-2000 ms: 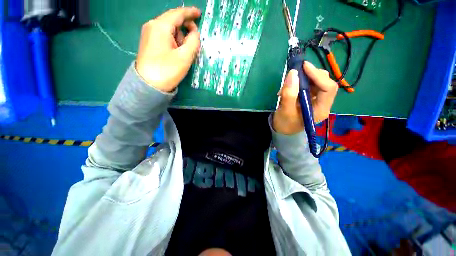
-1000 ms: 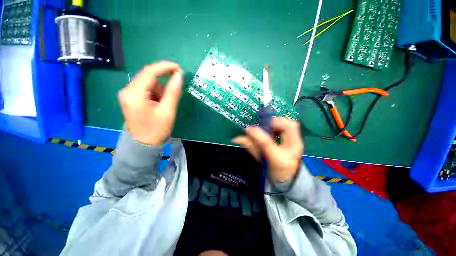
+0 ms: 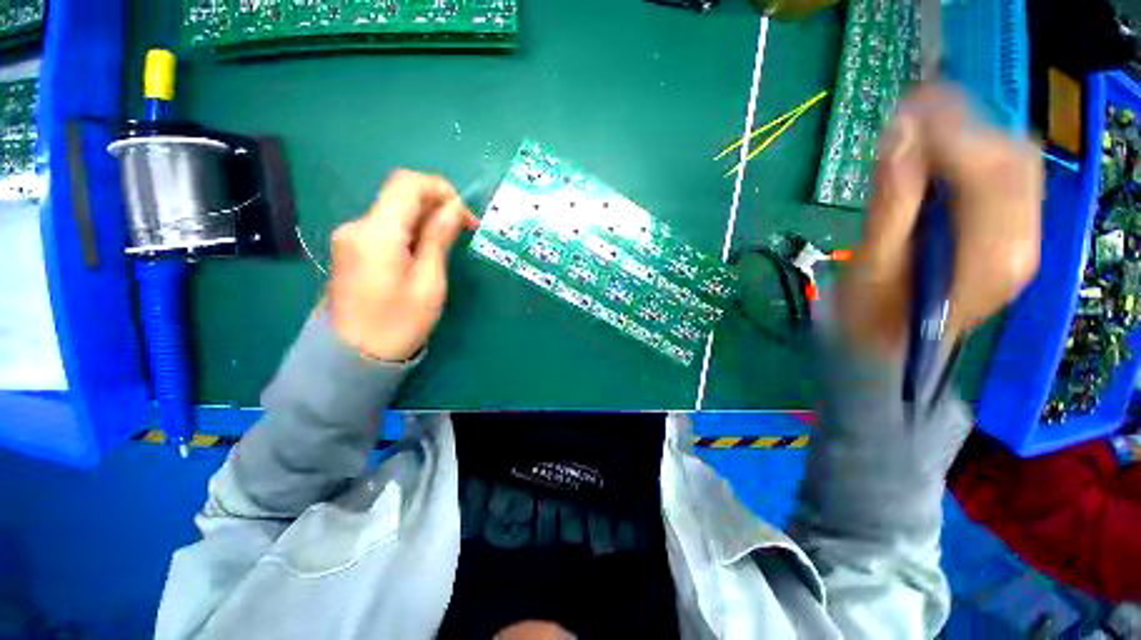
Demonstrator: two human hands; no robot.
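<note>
The green PCB panel (image 3: 601, 256) lies slanted on the green mat, flat side with silvery dots up. My left hand (image 3: 398, 263) is at its left corner, fingers pinched together. A thin strand of solder wire (image 3: 309, 250) curves from the spool side into this hand; its end at the fingertips is too fine to see. My right hand (image 3: 938, 225) is blurred, at the right, closed around the dark blue soldering iron (image 3: 932, 300), which points away from me. The iron's tip is blurred near the blue station. The hand and sleeve partly hide the orange-handled cutters (image 3: 811, 263).
A solder spool (image 3: 182, 194) on its stand is at the left. Stacked PCB panels (image 3: 363, 23) lie at the top, another panel (image 3: 851, 119) at the upper right. Yellow tweezers (image 3: 773, 131) lie across the white line. A blue parts bin (image 3: 1020, 413) of boards is at the right; red clothing shows below it.
My right hand has swung from the panel out to the upper right with the iron. The view has shifted, showing more of the bench's far side. The panel turned from upright to slanted since the first frame.
</note>
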